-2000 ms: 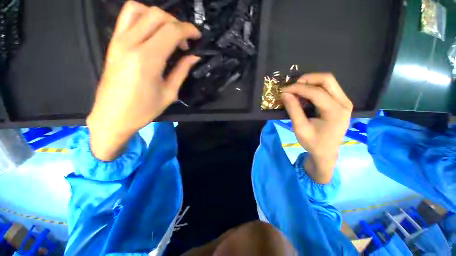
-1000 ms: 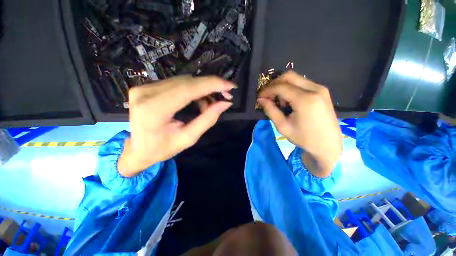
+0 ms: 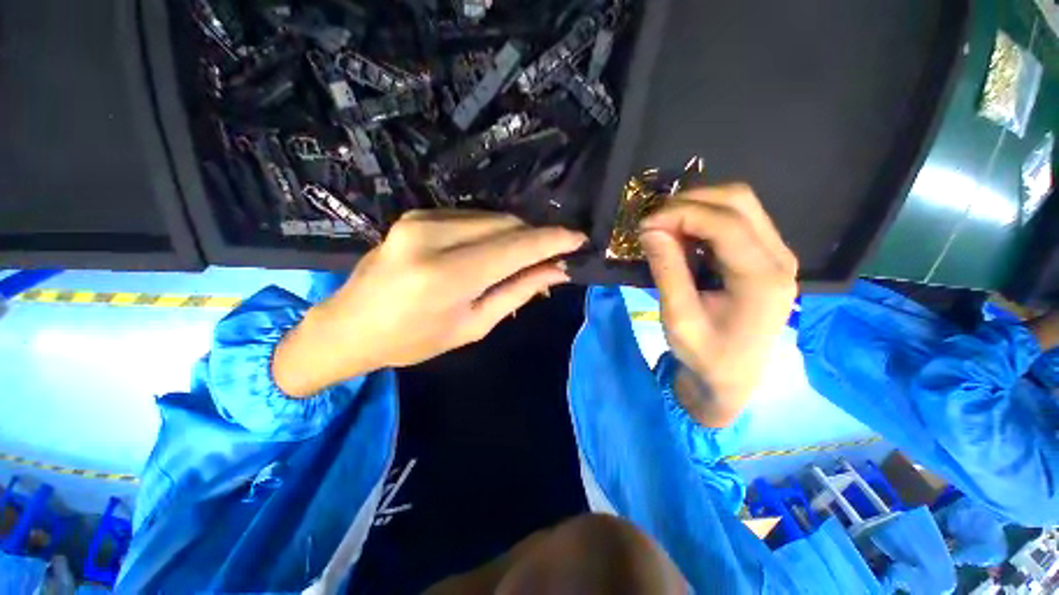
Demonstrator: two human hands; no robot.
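Observation:
My left hand (image 3: 447,279) is at the tray's near edge, palm down, with thumb and fingertips pinched together. A dark piece, mostly hidden, shows in small bits below the fingers; it looks like a black plastic part. My right hand (image 3: 732,273) has thumb and index fingertips at the small pile of brass-coloured pins (image 3: 628,221) in the near left corner of the right section. Whether a pin is between those fingertips cannot be seen. Jumbled black plastic parts (image 3: 488,87) with shiny highlights lie in the middle section, beyond my left hand.
The black divided tray (image 3: 801,128) has low walls. Clear bags of small parts (image 3: 1008,84) lie on the green bench at the right. A person's blue sleeve (image 3: 929,378) is close on the right. Blue stools (image 3: 110,540) stand on the pale floor.
My left hand moved from over the black parts down and right to the tray's near edge, its fingers closing together. My right hand stayed around the pin pile, shifting slightly.

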